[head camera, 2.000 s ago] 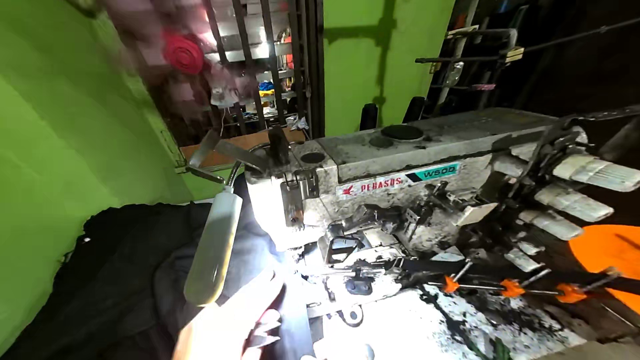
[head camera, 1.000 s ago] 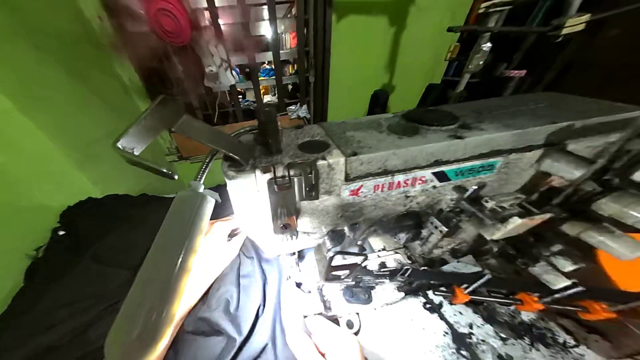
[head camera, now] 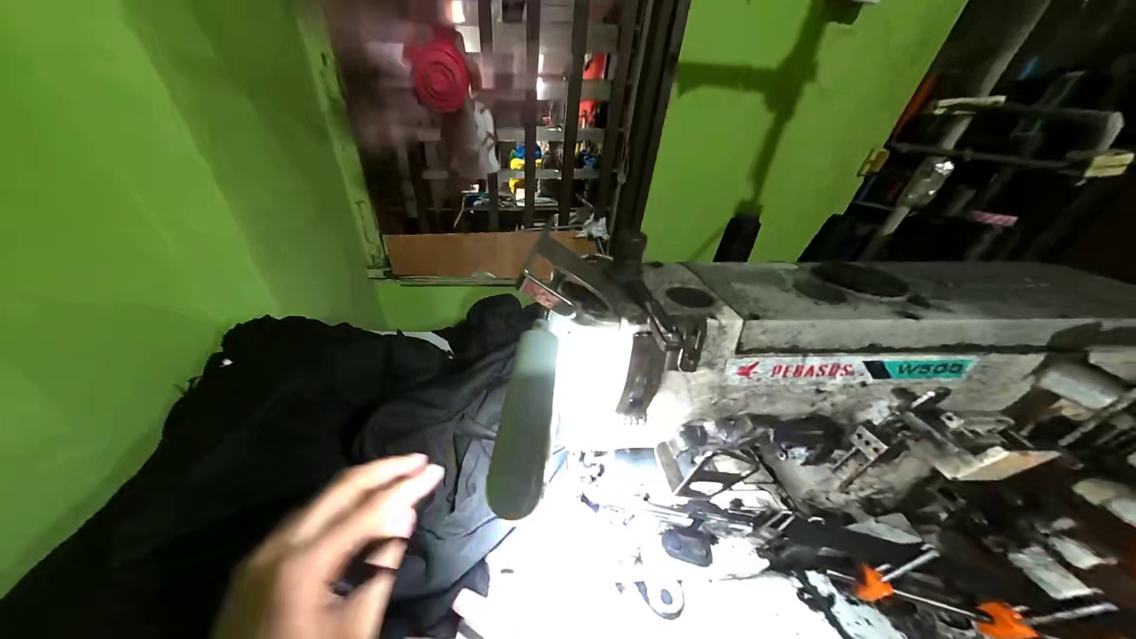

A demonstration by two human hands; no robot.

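My left hand (head camera: 324, 550) is blurred at the lower left, fingers apart, over a heap of black fabric (head camera: 266, 426); no cloth shows in its grasp. Only a small pale bit at the bottom edge, perhaps a fingertip of my right hand, shows beside the dark cloth, so its state cannot be told. A Pegasus industrial sewing machine (head camera: 825, 333) fills the right side. Its needle area (head camera: 632, 408) is brightly lit. A lamp with a pale elongated housing (head camera: 524, 422) hangs left of the machine head. Grey-black fabric (head camera: 461, 524) lies below and behind the lamp.
Orange knobs on metal rods (head camera: 874, 583) stick out at the lower right. Behind the machine are a green wall (head camera: 737, 115) and a barred window (head camera: 532, 115) with a red round object (head camera: 439, 73). Another green wall (head camera: 204, 177) stands at the left.
A second ago a hand was beside the lamp at the grey cloth and another near the needle plate; now my left hand is over the black heap at the left. The view has shifted.
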